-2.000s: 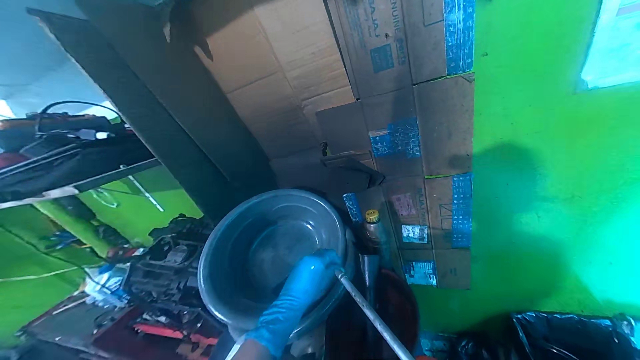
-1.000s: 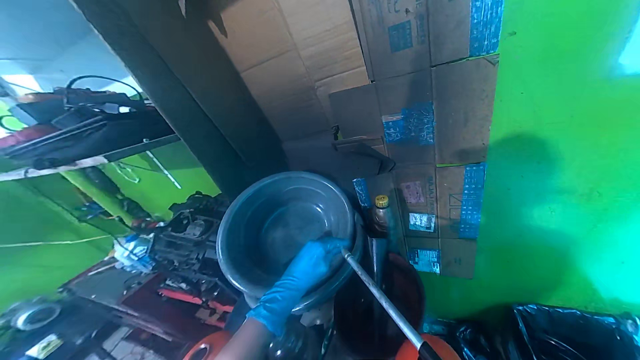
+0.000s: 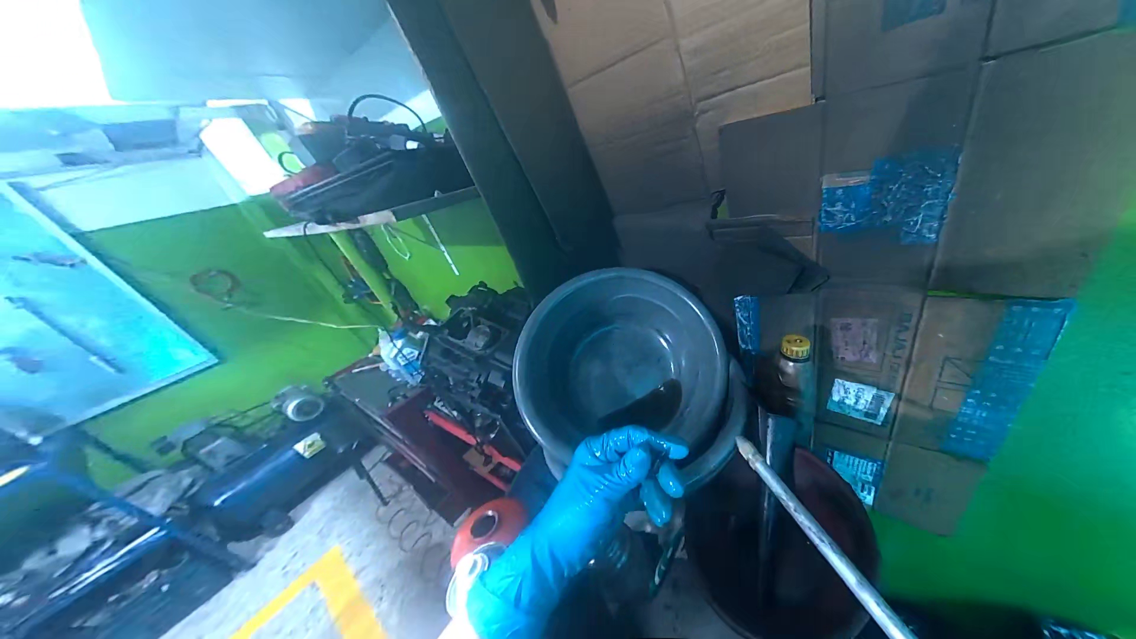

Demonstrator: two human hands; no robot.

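Observation:
My left hand (image 3: pixel 612 497), in a wet blue glove, is at the near rim of a grey plastic basin (image 3: pixel 621 355); its fingers are curled, and whether it holds anything small is unclear. Dark liquid lies at the basin's bottom. This basin rests in or on another grey basin. A long metal rod (image 3: pixel 821 537) slants from the lower right edge, its tip just right of my fingers and apart from them. My right hand is out of the picture.
A dark red drum (image 3: pixel 825 497) stands right of the basin, with a yellow-capped bottle (image 3: pixel 794 368) behind. Taped cardboard (image 3: pixel 887 240) covers the wall. Dark mechanical parts (image 3: pixel 470 355), a red bench (image 3: pixel 435 453) and a blue compressor tank (image 3: pixel 275 470) are left.
My left hand has come away from the rod's tip, which it was touching or very near before. The view has swung left, showing more of the workshop.

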